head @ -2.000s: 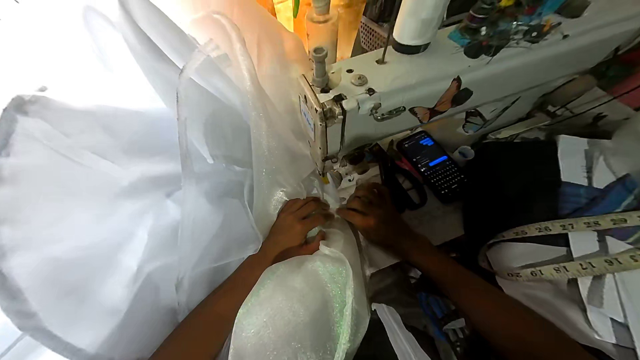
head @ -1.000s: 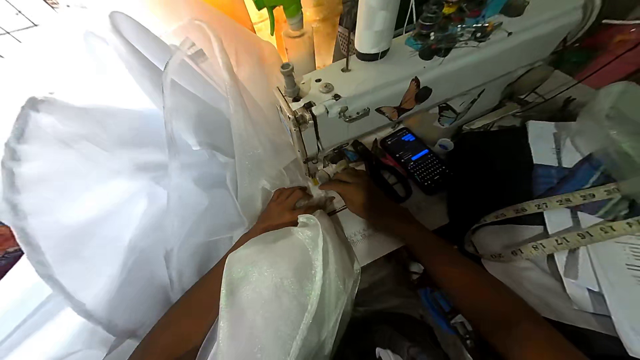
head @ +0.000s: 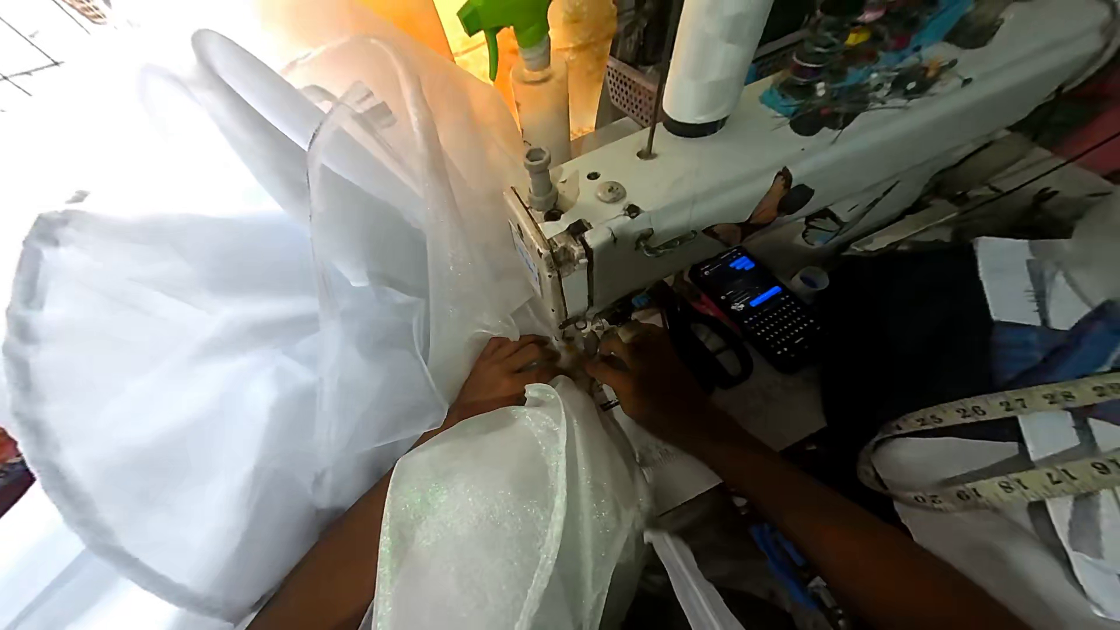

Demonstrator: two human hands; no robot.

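Observation:
Sheer white glittery fabric (head: 490, 507) runs up from the lower middle to the needle area of a white sewing machine (head: 700, 192). My left hand (head: 507, 372) presses on the fabric just left of the presser foot, fingers bent. On the other side my right hand (head: 643, 372) pinches the fabric edge close to the foot, its fingertips partly in shadow. A large mass of white layered fabric (head: 219, 367) spreads over the left side. The needle and the exact stitching spot are hidden between the hands and the machine head.
Black-handled scissors (head: 722, 350) and a lit smartphone (head: 757, 306) lie right of my right hand. A tape measure (head: 989, 490) rests on cloth pieces at the right. Behind stand a white thread cone (head: 713, 70) and a green-topped spray bottle (head: 538, 96); pins and bobbins sit on the machine.
Both hands stay beside the presser foot, with small shifts of the fingers. The fabric below them has changed its folds. The view has shifted somewhat.

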